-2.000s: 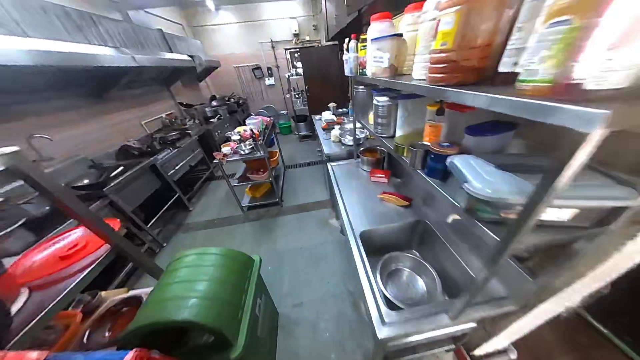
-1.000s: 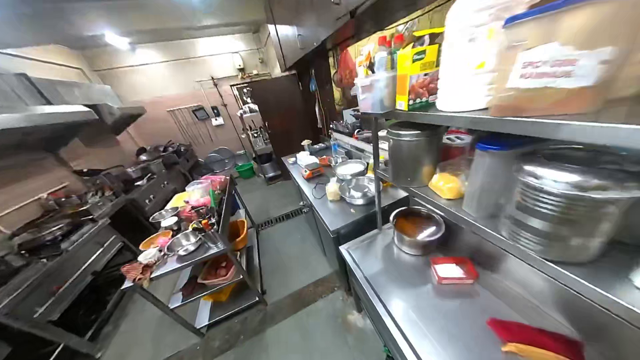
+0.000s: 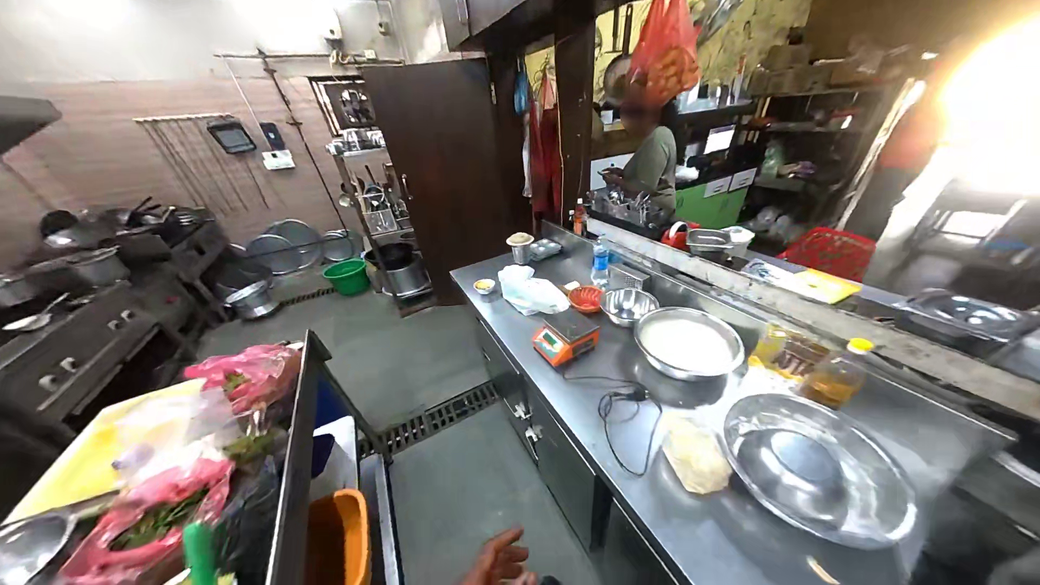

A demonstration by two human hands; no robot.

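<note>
One of my hands, seemingly my left hand, shows at the bottom edge with fingers apart and nothing in it, over the floor between cart and counter. My right hand is out of view. On the steel counter to its right lie a wide steel basin, a round steel bowl of white contents, a smaller steel bowl, an orange weighing scale, a black cable, a clear bottle of yellowish liquid with a yellow cap, a water bottle and a white plastic bag.
At left a cart holds pink bags of greens and a yellow board; an orange bin sits below. A floor drain crosses the aisle. Stoves stand far left. Another person stands beyond the counter's ledge.
The view has moved forward along the aisle, past the sink and shelf, to the far counter. A hand has come into view at the bottom edge.
</note>
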